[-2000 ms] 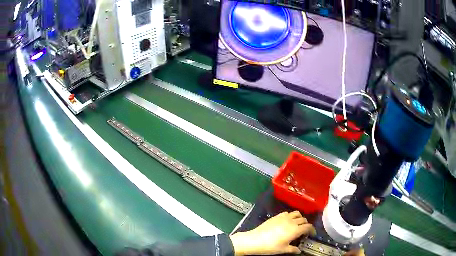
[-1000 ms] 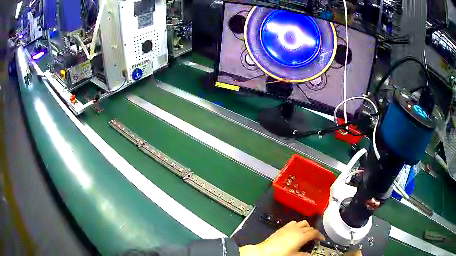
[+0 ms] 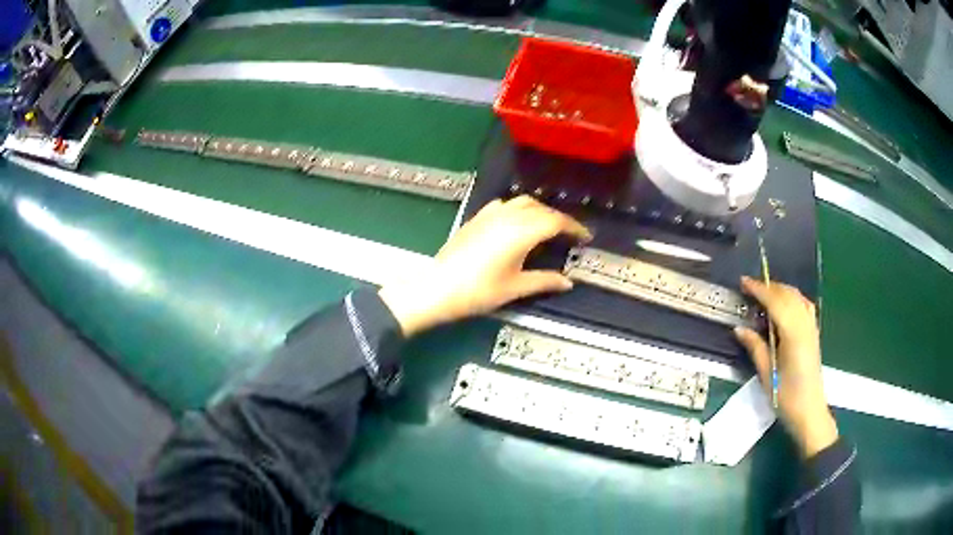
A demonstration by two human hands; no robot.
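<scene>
A metal fixture strip (image 3: 664, 287) with a row of round seats lies on the black pad (image 3: 637, 340), in front of the dark slotted bar (image 3: 627, 209). My left hand (image 3: 486, 256) has its thumb and fingers around the strip's left end. My right hand (image 3: 789, 350) has its thumb and finger at the strip's right end and also holds thin tweezers (image 3: 769, 303), tip pointing away. Two more fixture strips, a nearer one (image 3: 575, 411) and a farther one (image 3: 601, 366), lie in front of the pad.
The microscope's white ring light (image 3: 695, 178) stands behind the strip. A red parts bin (image 3: 575, 99) holds small parts. A white oval piece (image 3: 674, 250) and tiny parts lie on the pad. A white slip (image 3: 740, 423) is near my right wrist. Joined strips (image 3: 387, 172) lie at left.
The view has tilted down; the monitor is out of the picture. The strip is now in front of the ring light and slotted bar, between both hands. My right hand and tweezers now show clearly.
</scene>
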